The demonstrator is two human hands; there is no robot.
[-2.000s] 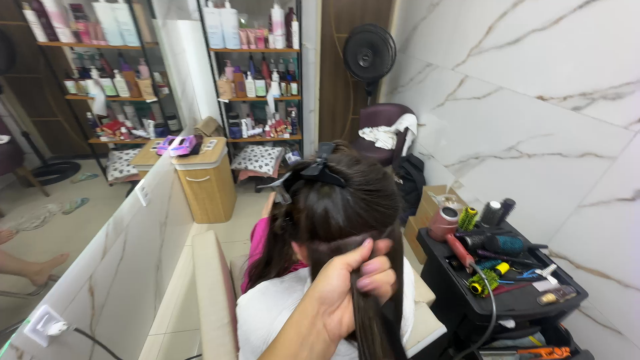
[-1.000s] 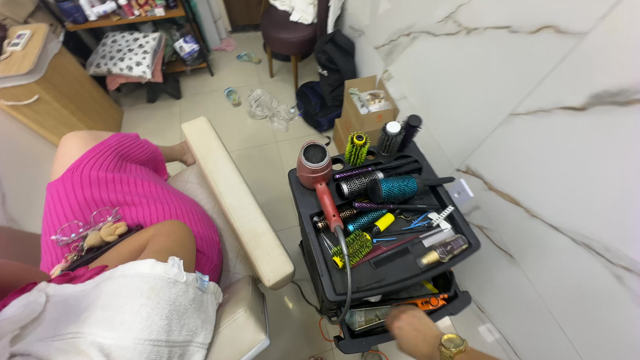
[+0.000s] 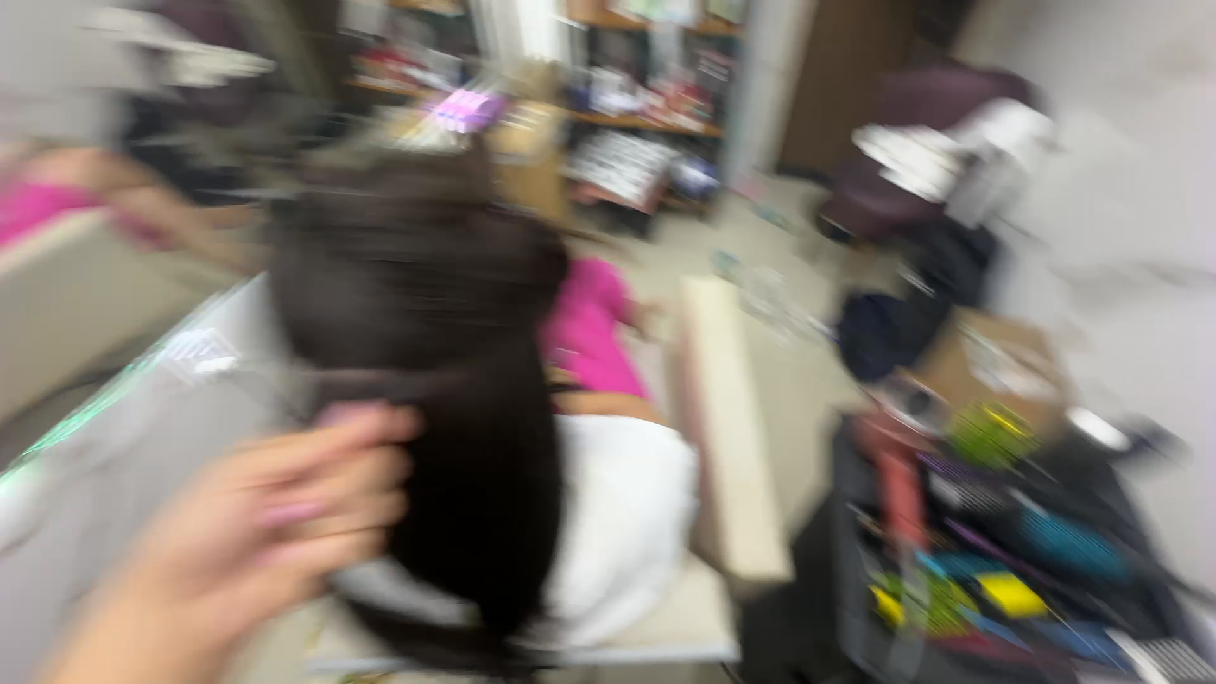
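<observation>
A seated person's dark hair [image 3: 465,427] hangs down at the centre-left, above a white towel [image 3: 622,522] on the shoulders. My left hand [image 3: 323,494] is at the left side of the hair, fingers curled at the back of the head. Blur hides whether strands are between the fingers. My right hand is out of the frame. On the black salon trolley [image 3: 845,570] at the right lie a red hair dryer [image 3: 898,475], a yellow-green round brush [image 3: 993,432], a teal round brush [image 3: 1073,541] and other tools.
The person sits in a cream chair, its armrest [image 3: 731,427] between them and the trolley. A cardboard box [image 3: 997,356] stands behind the trolley. Farther back are a dark purple chair [image 3: 883,199] with white cloth and shelves [image 3: 655,123] of products. A mirror is at the left.
The view has swung back from the trolley to the person's hair, and my left hand is in view again. The hand seen low by the trolley one second ago has left the frame.
</observation>
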